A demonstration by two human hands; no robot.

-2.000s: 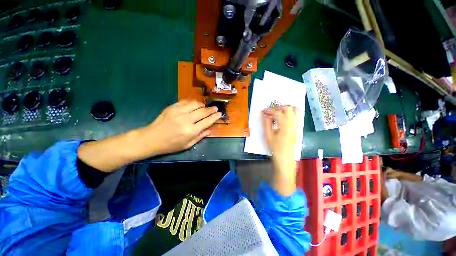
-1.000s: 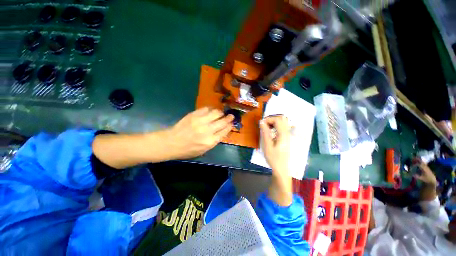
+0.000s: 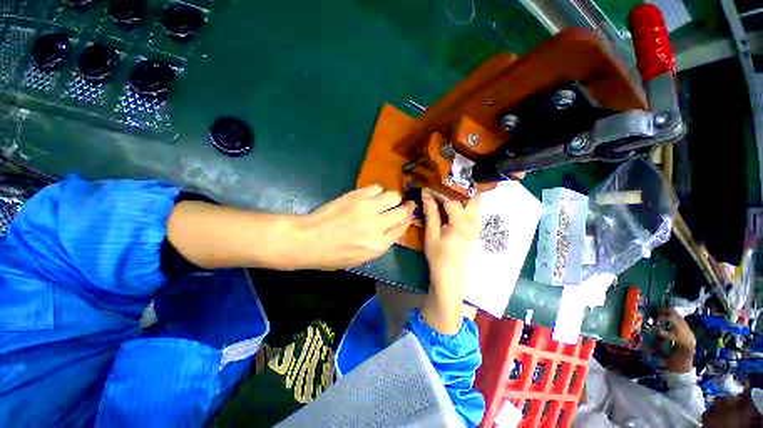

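A black housing [image 3: 414, 206] sits on the orange base plate [image 3: 383, 149] of the press [image 3: 494, 92], below the ram, mostly hidden by my fingers. My left hand [image 3: 361, 224] has its fingertips on the housing's left side. My right hand [image 3: 448, 232] is at its right side, thumb and fingertips close together; any tiny part between them is too small to see. The press lever with its red grip [image 3: 652, 42] points up and right. A heap of tiny metal parts [image 3: 495, 232] lies on the white paper [image 3: 512, 272], right of my right hand.
A clear blister tray [image 3: 92, 79] with black housings lies at the upper left. A loose black housing [image 3: 231, 135] lies beside it. Right of the paper are a pale parts box [image 3: 560, 238] and a clear bag [image 3: 636, 217]. A red crate [image 3: 535, 368] stands below the bench edge. A person's hand [image 3: 676, 338] shows far right.
My right hand has moved left from the paper to the housing, uncovering the heap. My left hand stays at the housing. The view has turned, bringing the red lever grip into sight.
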